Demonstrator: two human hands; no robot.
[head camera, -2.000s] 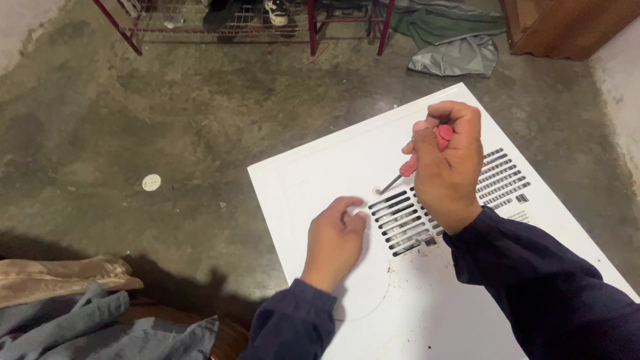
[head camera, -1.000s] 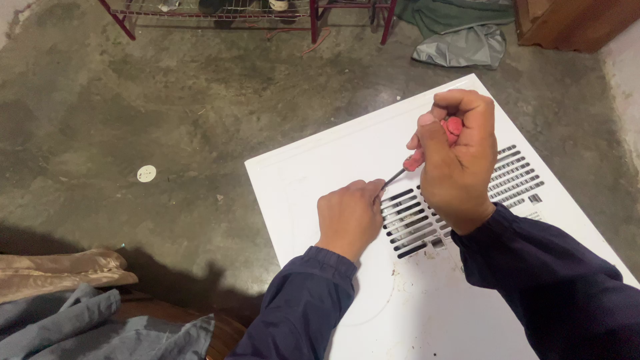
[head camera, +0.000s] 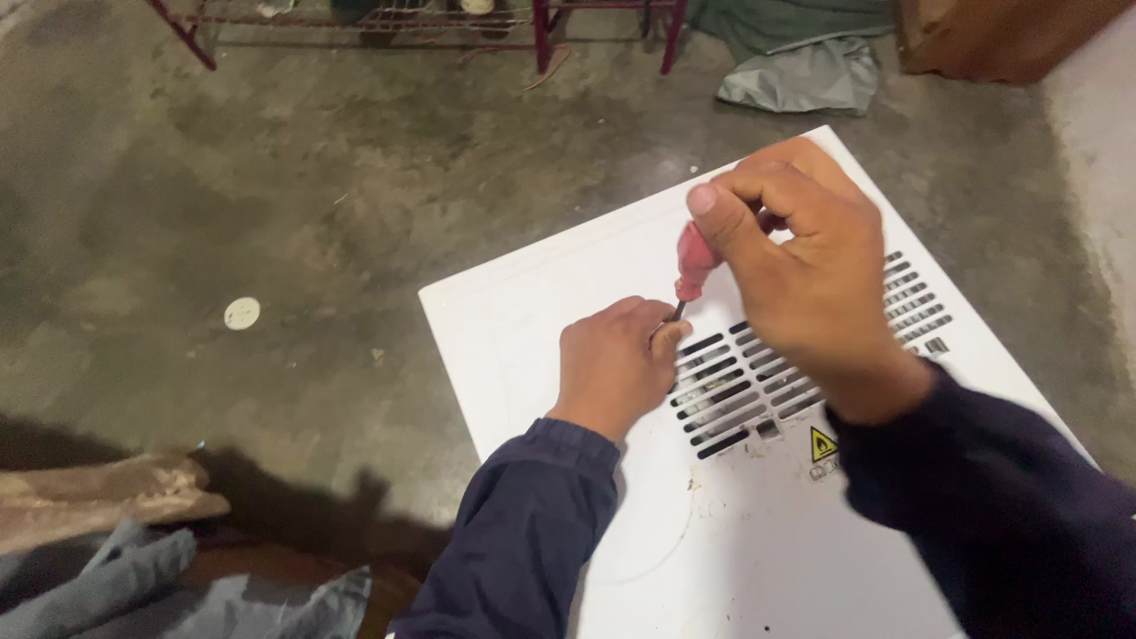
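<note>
A screwdriver with a red handle (head camera: 696, 257) is held by my right hand (head camera: 803, 257), thumb and fingers around the handle's top end. Its thin metal shaft points down and left to the fingertips of my left hand (head camera: 621, 364), which pinch around the shaft's lower part. The tip is hidden behind those fingers. Both hands are over a white metal panel (head camera: 532, 293) with rows of vent slots (head camera: 710, 390). My left hand rests on the panel just left of the slots. A yellow flame warning sticker (head camera: 823, 443) lies below the vents, beside my right wrist.
A dark red metal rack (head camera: 541, 35) stands at the top. Green and grey cloths (head camera: 799, 75) lie on the concrete floor (head camera: 355, 177) near a brown wooden piece of furniture (head camera: 994, 40). A white disc (head camera: 241, 312) is on the floor at left; more cloth (head camera: 98, 568) is at bottom left.
My left hand was beside the vents with its fingers apart; it has moved to the screwdriver shaft and closed on it. The screwdriver has swung to a steeper angle in my right hand.
</note>
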